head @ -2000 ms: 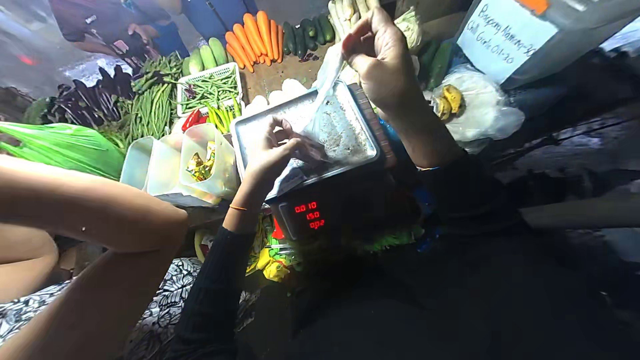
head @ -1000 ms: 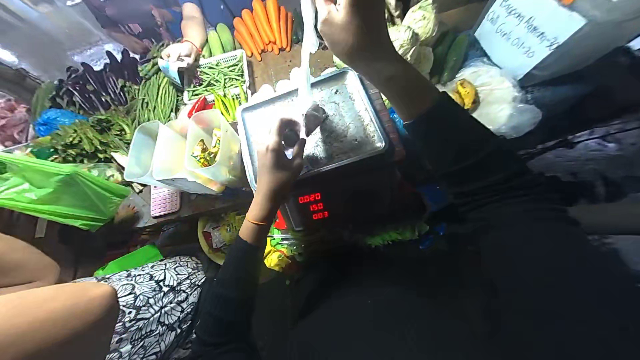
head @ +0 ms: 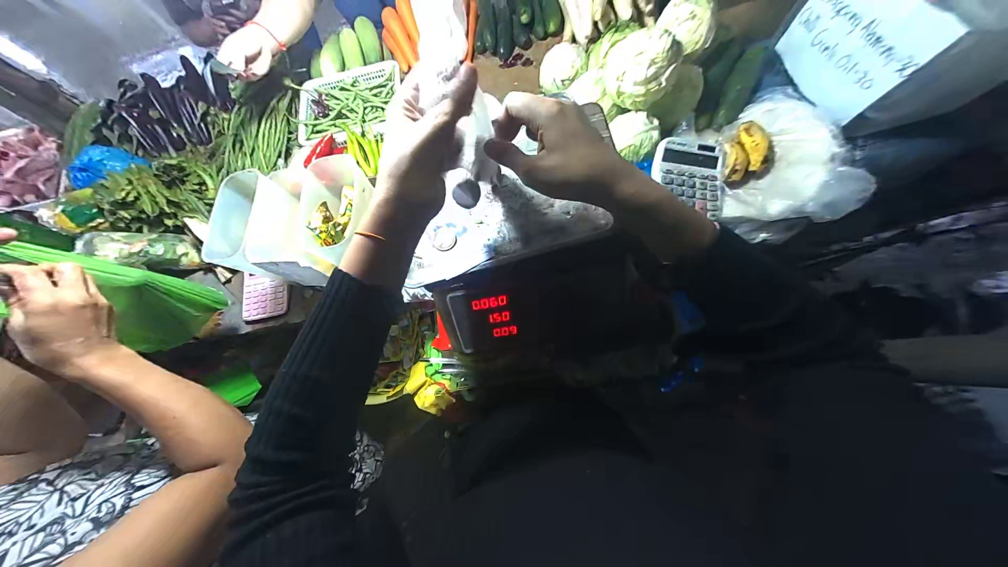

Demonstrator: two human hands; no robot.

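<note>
Over the metal pan [head: 543, 228] of a digital scale, my left hand [head: 429, 142] holds the neck of a thin clear plastic bag [head: 475, 150]. My right hand [head: 555, 146] is at the bag's other side, its thumb and index finger close to the plastic; whether they pinch it is unclear. Below the bag, a round dark thing [head: 466, 194] shows near the pan, perhaps inside the plastic. A round pale disc, perhaps a coin [head: 444, 238], lies on the pan's near left part. Red digits glow on the scale's display [head: 494, 316].
Plastic bins [head: 272, 228] and a pink calculator [head: 265, 297] stand left of the scale; cabbages [head: 642, 63], a grey calculator [head: 690, 175] and bananas [head: 748, 150] lie right. One person's hand [head: 59, 315] holds a green bag [head: 150, 291]; another hand [head: 250, 51] reaches over vegetables.
My right hand has come down from its raised place to beside my left hand at the bag. A person's hand has come into view at the left by the green bag.
</note>
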